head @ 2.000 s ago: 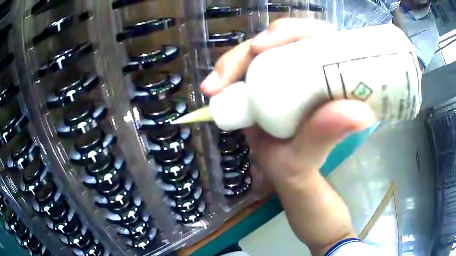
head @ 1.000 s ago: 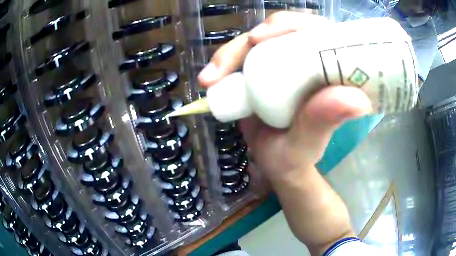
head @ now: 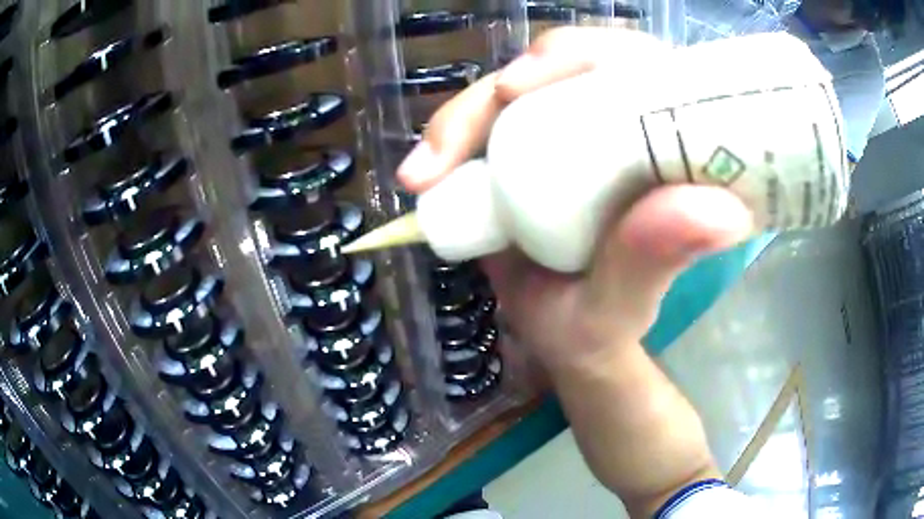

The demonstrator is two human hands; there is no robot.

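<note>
My right hand [head: 598,294] is closed around a white squeeze bottle [head: 567,172], held on its side with the thumb over the label. Its pale yellow pointed nozzle [head: 380,236] points left, with the tip at the right part of a glossy black ring [head: 309,243]; whether it touches cannot be told. More black rings stand on edge in close rows in a clear plastic tray [head: 243,238] with raised ribs. The hand and bottle hide part of the rows at the right. My left hand is not in view.
A brown board edge [head: 446,471] shows under the tray, on a green bench edge [head: 507,456]. Clear plastic [head: 740,18] lies at the far side. A person's sleeve [head: 856,71] is at the upper right. Dark stacked items [head: 897,335] stand at the right, beside grey floor with a yellow line [head: 775,416].
The bottle and my right hand have shifted slightly left, with a small rise and then a drop of the tip. The ring rows appear slightly farther left in the view.
</note>
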